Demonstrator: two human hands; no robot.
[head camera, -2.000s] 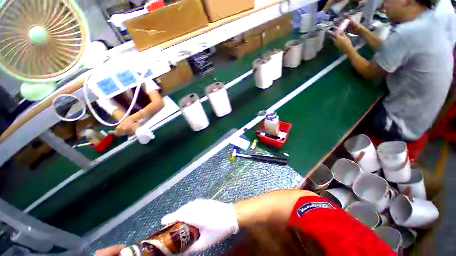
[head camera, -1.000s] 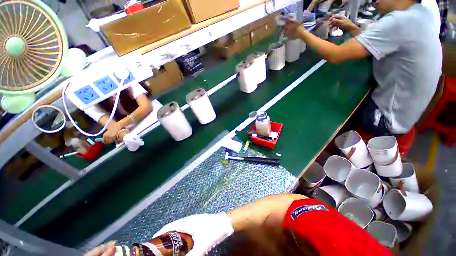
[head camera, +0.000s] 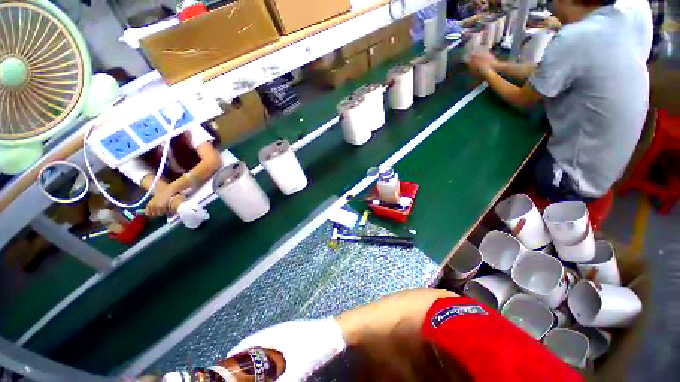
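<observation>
My right hand (head camera: 302, 347), in a white glove, is shut around a brown bottle (head camera: 257, 365) with a pale cap at the bottom edge. The bottle lies tilted towards the lower left, its lower part cut off by the frame. My left hand is at most a faint sliver by the cap at the bottom edge; its hold cannot be told. A silvery bubble wrap mat (head camera: 320, 276) lies beyond my right hand. A black-handled hammer (head camera: 376, 239) and a small white block (head camera: 344, 217) lie at its far edge.
A red tray (head camera: 393, 213) holds a dispenser bottle (head camera: 388, 186). White units (head camera: 242, 194) stand along the green conveyor (head camera: 313, 179). Empty white housings (head camera: 538, 272) are piled low at right. A worker (head camera: 596, 97) sits at right; another's hands (head camera: 168, 198) show opposite. A fan (head camera: 37, 74) is at left.
The white units have moved left along the conveyor. The view has shifted slightly. The worker at right has lowered the hands to the units. The fingers at the bottle cap have nearly left the frame.
</observation>
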